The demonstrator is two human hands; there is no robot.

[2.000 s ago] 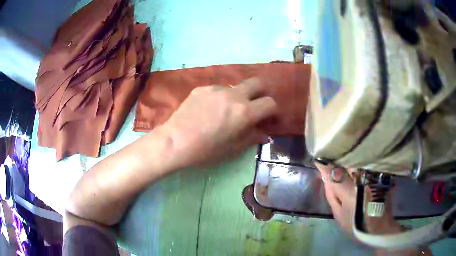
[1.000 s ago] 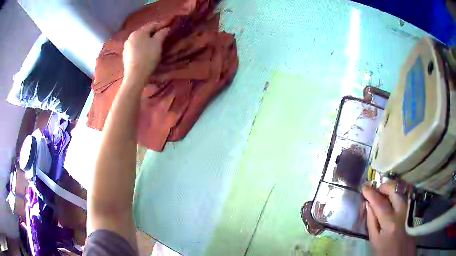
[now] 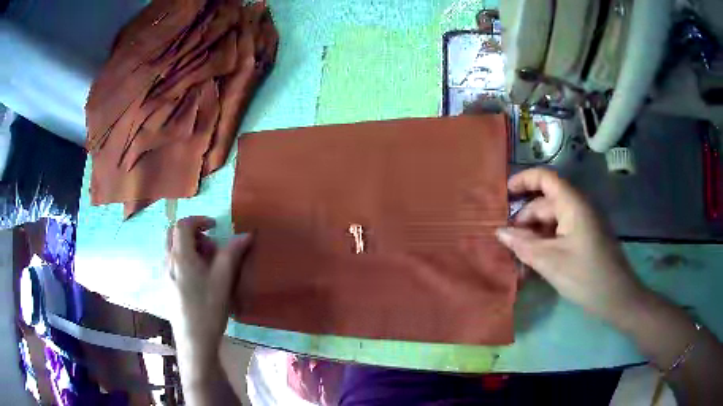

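A rust-brown fabric piece [image 3: 372,174] lies spread as a wide rectangle near the table's front edge, with a small pale mark at its middle. My left hand [image 3: 206,266] is at its left edge, thumb on the cloth and fingers curled; whether it pinches the edge is unclear. My right hand [image 3: 567,246] pinches its right edge between thumb and fingers. The fanned stack of cut pieces [image 3: 170,103] lies at the far left. The sewing machine's needle area [image 3: 539,131] is beyond the fabric's upper right corner.
The cream sewing machine head [image 3: 571,47] stands at the upper right, with a pale ribbed knob [image 3: 621,160] low on it. The grey machine bed [image 3: 666,182] and red-handled snips [image 3: 711,170] are at the right. The turquoise table [image 3: 293,87] has a curved front edge.
My left hand has come from the stack to the front, and a single fabric piece now lies spread before me. My right hand has left the needle area for the fabric's right edge.
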